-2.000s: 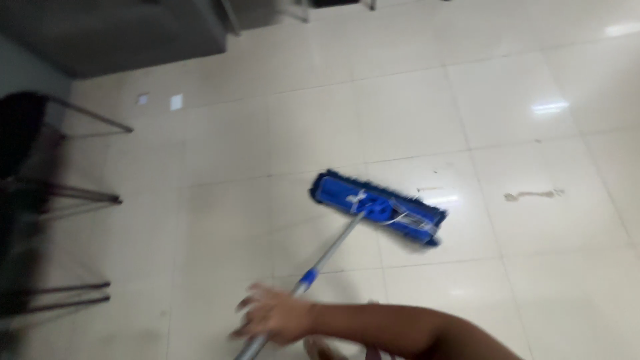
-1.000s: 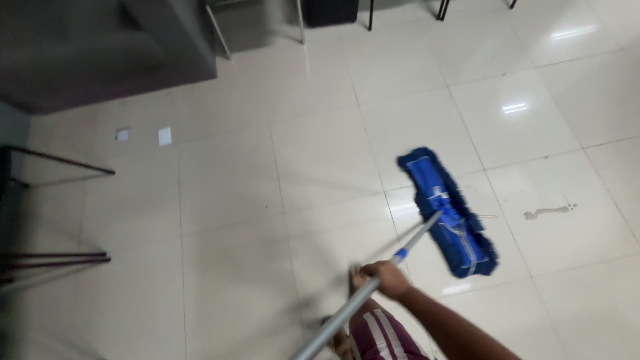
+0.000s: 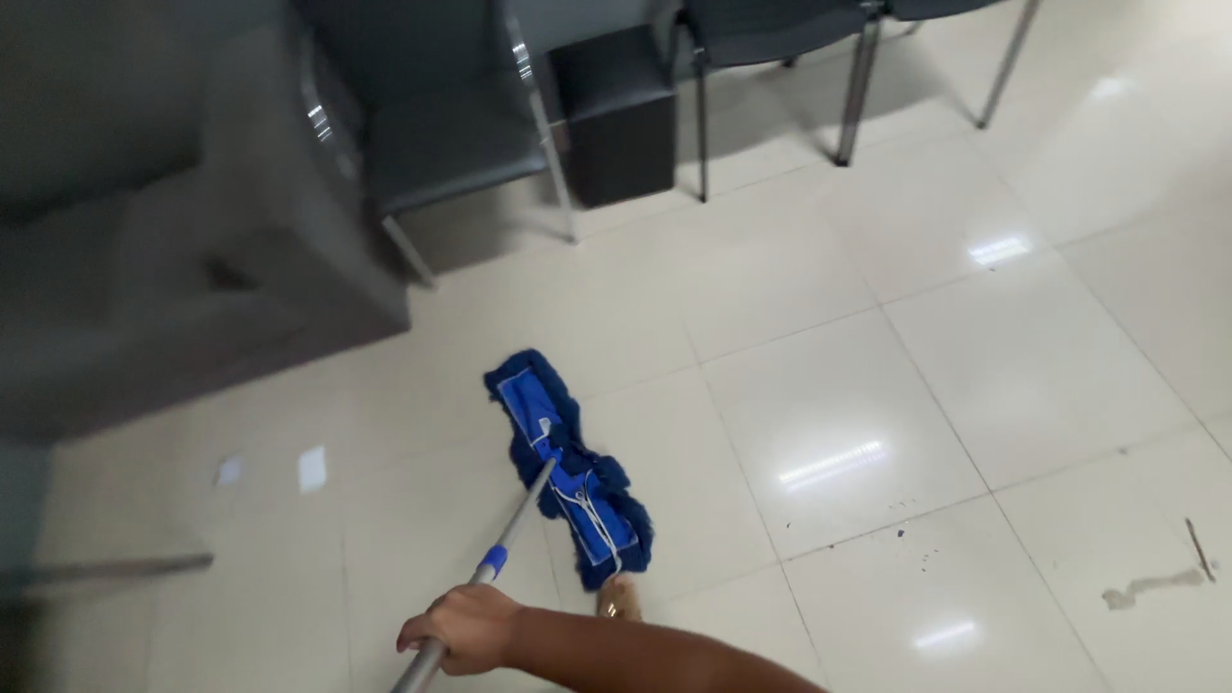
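My right hand [image 3: 472,630] is wrapped around the metal pole [image 3: 525,510] of a dust mop, just below its blue collar [image 3: 494,558]. At the pole's far end, the mop head [image 3: 568,472] lies flat on the tiled floor, slanting from upper left to lower right. It has a dark blue fringed pad, a brighter blue back and white ties. The toe of a foot or shoe [image 3: 619,599] shows at the head's near end, partly hidden by my forearm. My left hand is out of view.
A grey sofa [image 3: 289,269] stands at the left, beside a dark chair [image 3: 452,144] with metal legs. A black box-like stool [image 3: 621,125] and more chairs [image 3: 780,29] line the back. White scraps [image 3: 313,469] lie at left; a brown stain [image 3: 1150,585] and dark specks [image 3: 902,533] lie at right.
The mop head has moved left across the floor, away from the brown stain. My right hand has kept its hold on the pole. The view has shifted, showing more of the chairs.
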